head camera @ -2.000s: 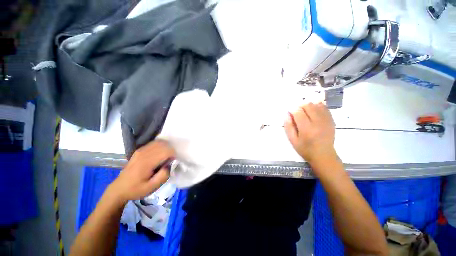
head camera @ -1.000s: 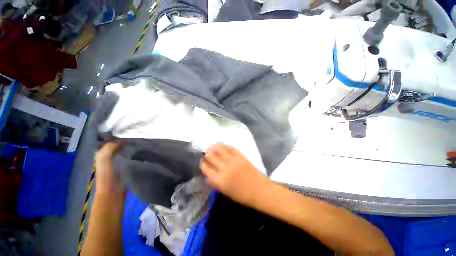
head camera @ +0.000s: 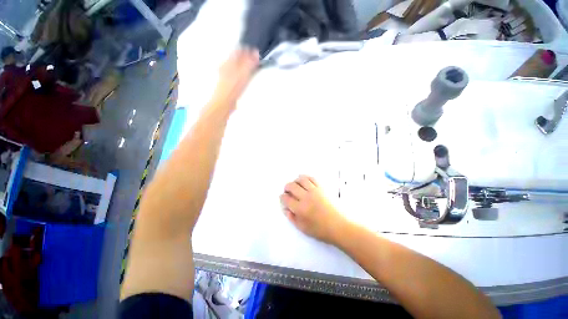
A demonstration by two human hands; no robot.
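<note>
My left hand (head camera: 240,65) is stretched to the far left part of the table, blurred, at the edge of a dark grey garment (head camera: 299,22) with a pale grey-white part (head camera: 305,53). Its fingers are partly hidden, and I cannot tell whether they grip the cloth. My right hand (head camera: 306,205) rests on the white table (head camera: 268,156), left of the needle area, with fingers slightly curled and no cloth visible in it. The sewing machine's presser foot area (head camera: 430,202) is at the right, with a shiny curved guard (head camera: 458,199) in front.
A grey knob-like post (head camera: 439,93) stands on the machine. A ruler-marked edge (head camera: 293,277) runs along the table front. Paper and cloth scraps (head camera: 473,22) lie behind the table. Below left are white scraps (head camera: 215,299); a blue bin (head camera: 71,261) and dark red cloth (head camera: 43,112) are farther left.
The dark grey garment has moved from in front of me to the table's far side. My left hand has reached out there. My right hand has left the cloth and lies on the table. The view has shifted.
</note>
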